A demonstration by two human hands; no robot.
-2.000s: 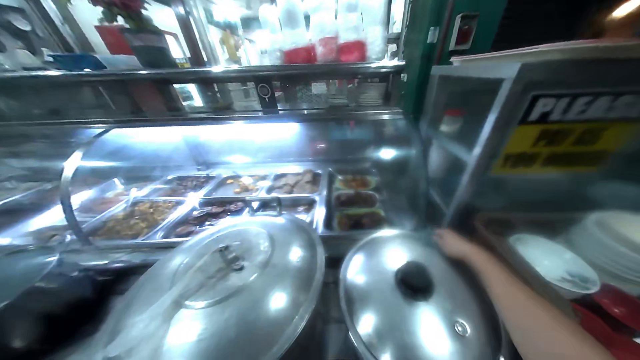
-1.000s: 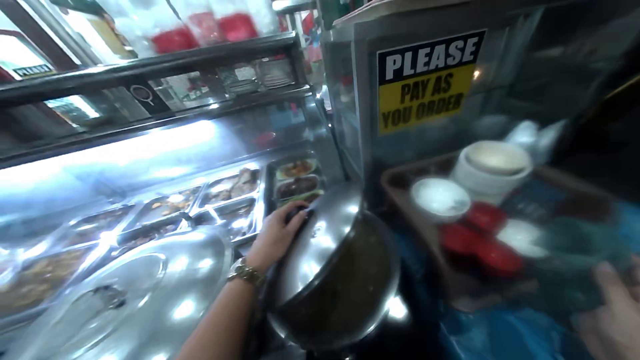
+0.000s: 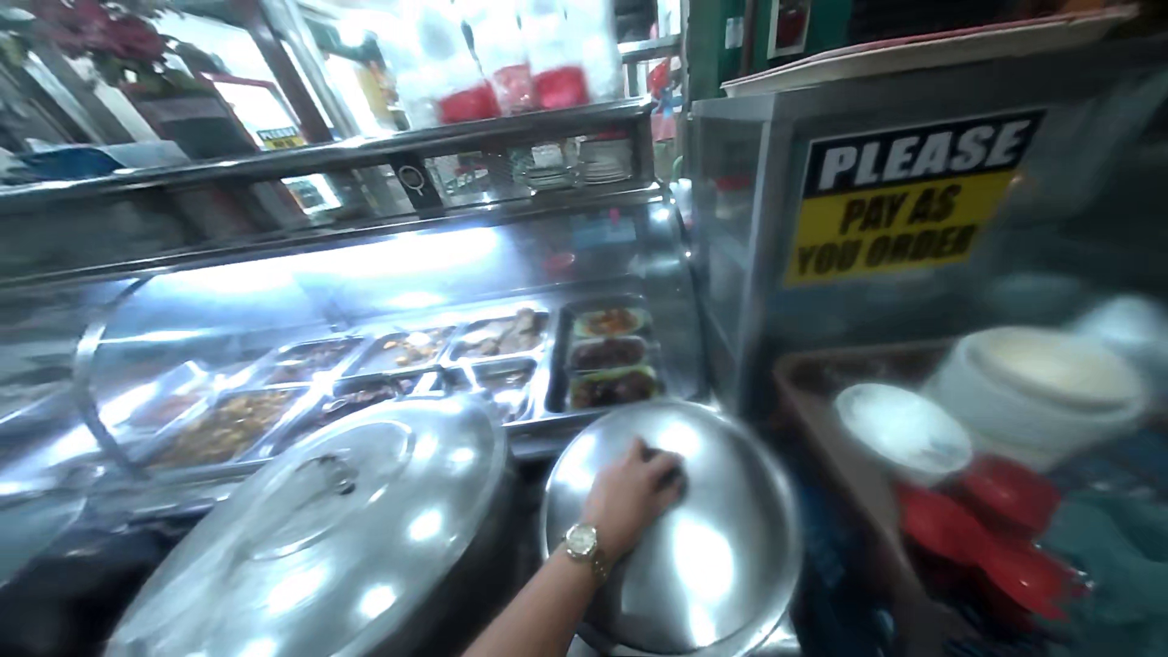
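My left hand (image 3: 634, 497), with a gold-toned wristwatch (image 3: 581, 543) on its wrist, grips the dark knob of a round steel pot lid (image 3: 721, 538). That lid lies over the pot at the lower middle. To its left is a larger steel lid (image 3: 411, 493) with a small handle on top, covering another big pot. Behind both lids, a lit glass food case holds metal trays of cooked food (image 3: 228, 424) and several small dishes (image 3: 610, 354). My right hand is out of the frame.
On the right, a brown tray (image 3: 849, 511) carries a white bowl (image 3: 903, 429), stacked white bowls (image 3: 1040, 383) and red bowls (image 3: 985, 520). A cabinet with a payment sign (image 3: 912, 196) stands behind it. A metal shelf (image 3: 365, 151) runs above the food case.
A second ago my left hand held the lid tilted over the open pot; now the lid lies over it. My right hand, at the right edge then, has left the view.
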